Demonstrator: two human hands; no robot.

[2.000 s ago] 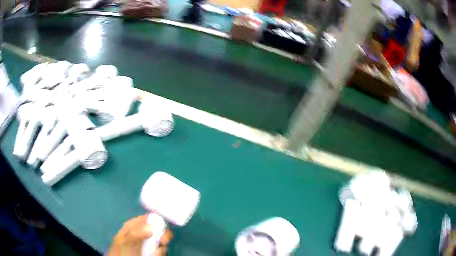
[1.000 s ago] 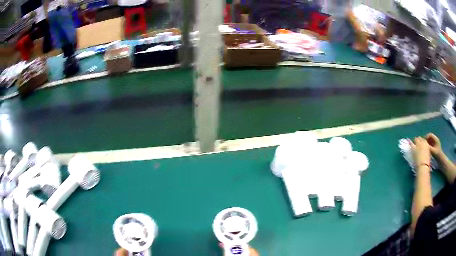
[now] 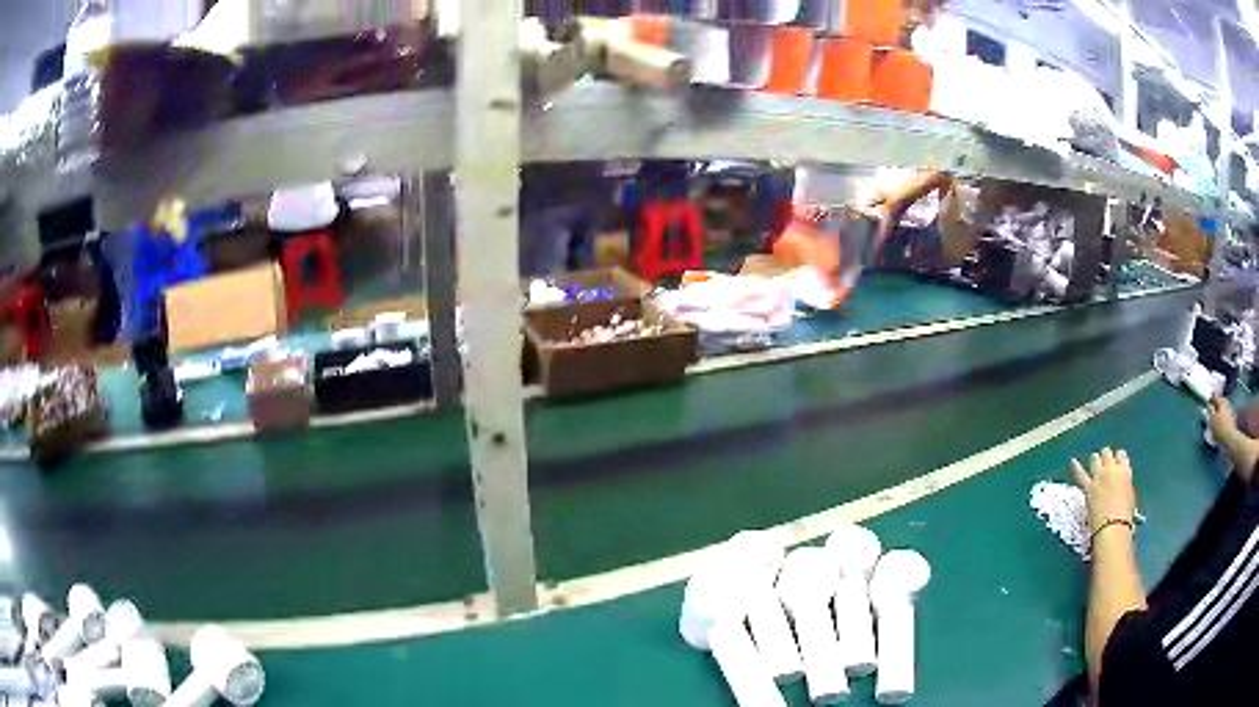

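Note:
No hand of mine is in the picture; the two fans held earlier are out of view too. A group of white handheld fans [image 3: 815, 615] lies on the green bench [image 3: 552, 670] near the bottom centre-right, handles toward me. Another loose group of white fans [image 3: 83, 656] lies at the bottom left, cut off by the edge. One fan [image 3: 221, 666] at its right end shows its round slotted end.
A pale metal rail [image 3: 621, 586] with an upright post [image 3: 494, 345] edges the bench. A conveyor belt [image 3: 773, 442] runs beyond. A coworker's hand [image 3: 1109, 486] is by small white parts [image 3: 1060, 514] at right. Cartons [image 3: 608, 345] and red stools [image 3: 670, 238] stand beyond.
The view has tilted up and the bench has dropped lower in the picture. Both my hands and the two held fans have gone out of view. The coworker's hands have moved apart.

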